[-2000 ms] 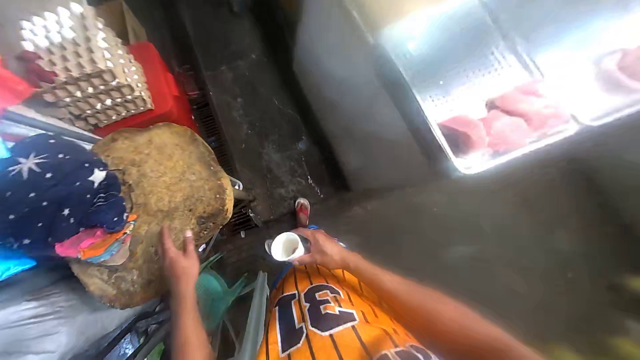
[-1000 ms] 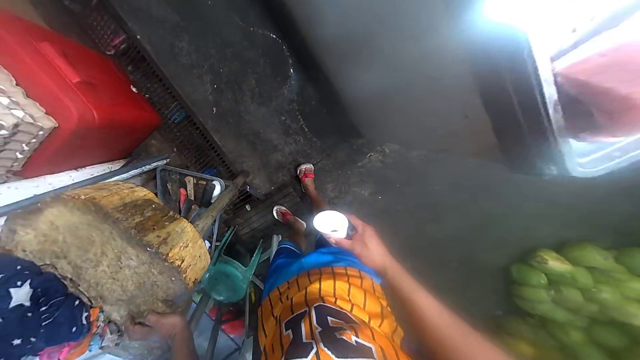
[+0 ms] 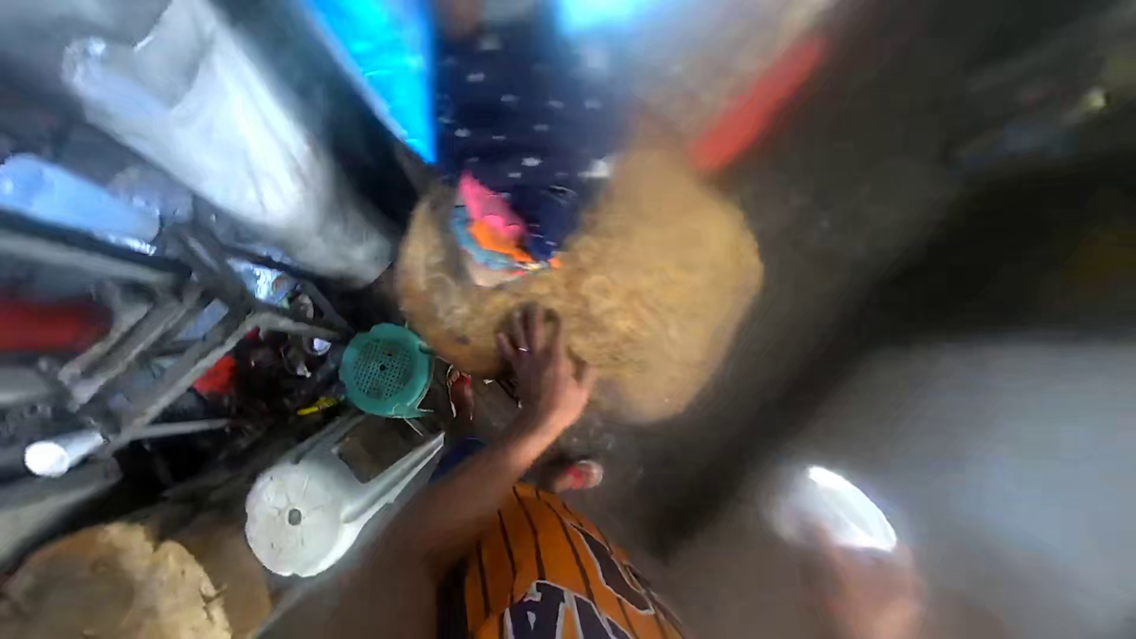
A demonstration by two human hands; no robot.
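My left hand [image 3: 546, 368] rests with spread fingers on the near edge of a large round wooden block [image 3: 657, 293], holding nothing. Just beyond its fingertips, pink, orange and blue cloth pieces [image 3: 493, 226] lie beside a dark blue star-patterned cloth [image 3: 532, 124] on the block. Low on the right, my right hand [image 3: 865, 577] is heavily blurred and holds a white cup [image 3: 848, 510], whose rim shows as a bright oval. The cup's contents cannot be made out.
A green plastic stool [image 3: 387, 370] and a white plastic stool [image 3: 297, 515] stand left of my body. Metal frames [image 3: 177, 346] crowd the left side. Another wooden block [image 3: 115, 581] is at the lower left. A blurred red object [image 3: 759, 102] lies beyond the round block.
The view has swung strongly left. My left hand is on the block's near edge, and my right hand with the cup is now out to the right, away from my body.
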